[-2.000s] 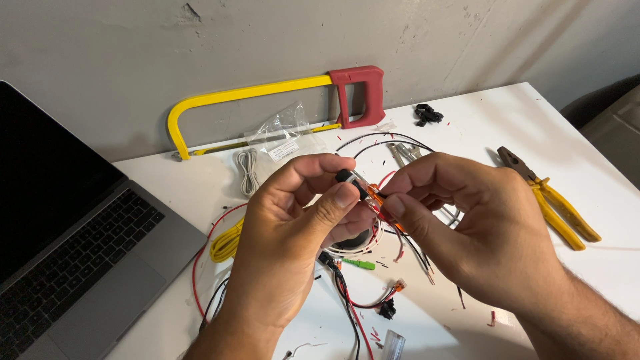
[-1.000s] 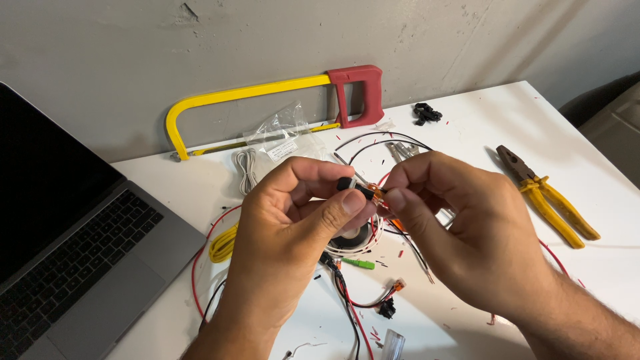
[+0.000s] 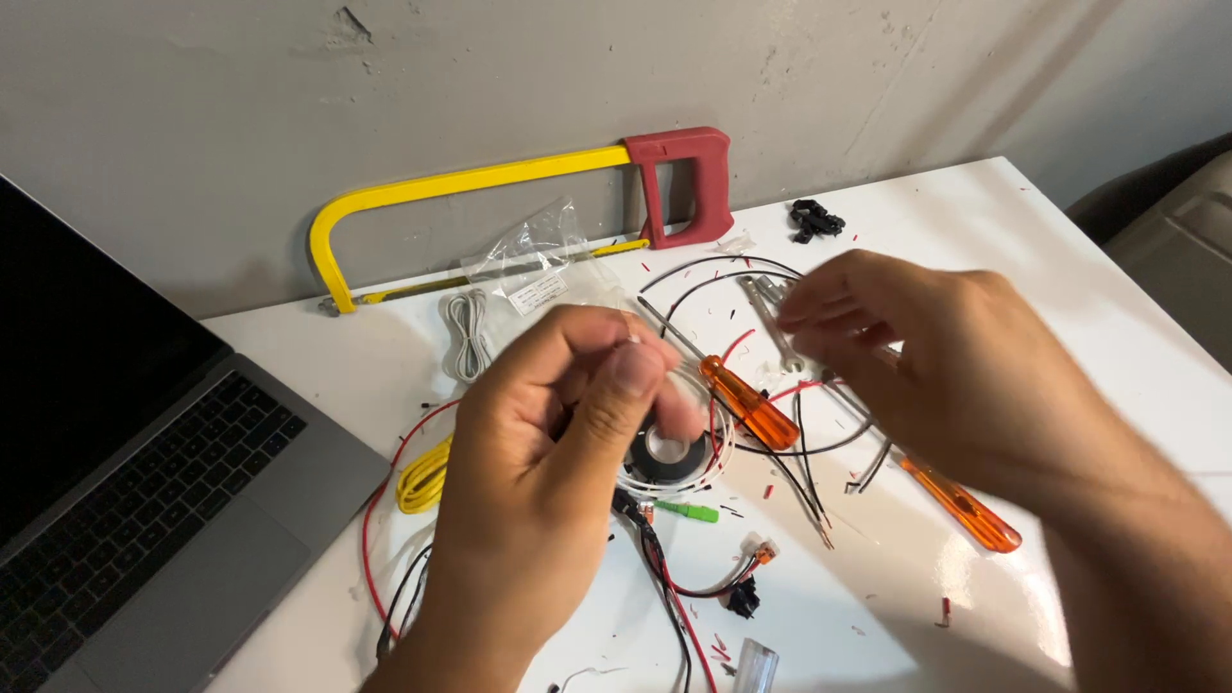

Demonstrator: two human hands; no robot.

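Observation:
My left hand (image 3: 549,462) is raised over the middle of the table, thumb and index finger pinched on a small pale piece (image 3: 633,339) that is mostly hidden. My right hand (image 3: 924,356) is blurred and apart from it, above the wrenches (image 3: 772,325); whether it holds anything cannot be told. Between the hands lies a screwdriver with an orange handle (image 3: 756,404). A roll of black tape (image 3: 666,452) lies behind my left fingertips, among loose wires. Another orange handle (image 3: 962,505) shows below my right wrist.
An open laptop (image 3: 241,510) stands at the left. A yellow hacksaw with a red grip (image 3: 707,188) leans on the wall behind a plastic bag (image 3: 539,260). Nearer are a yellow cord (image 3: 423,476), a green connector (image 3: 688,511), wired orange connectors (image 3: 765,552) and black scraps (image 3: 816,220).
My right hand has moved off to the right, away from my left hand. The black and orange pieces seen between the fingers earlier no longer show there. Both orange handles have come into sight.

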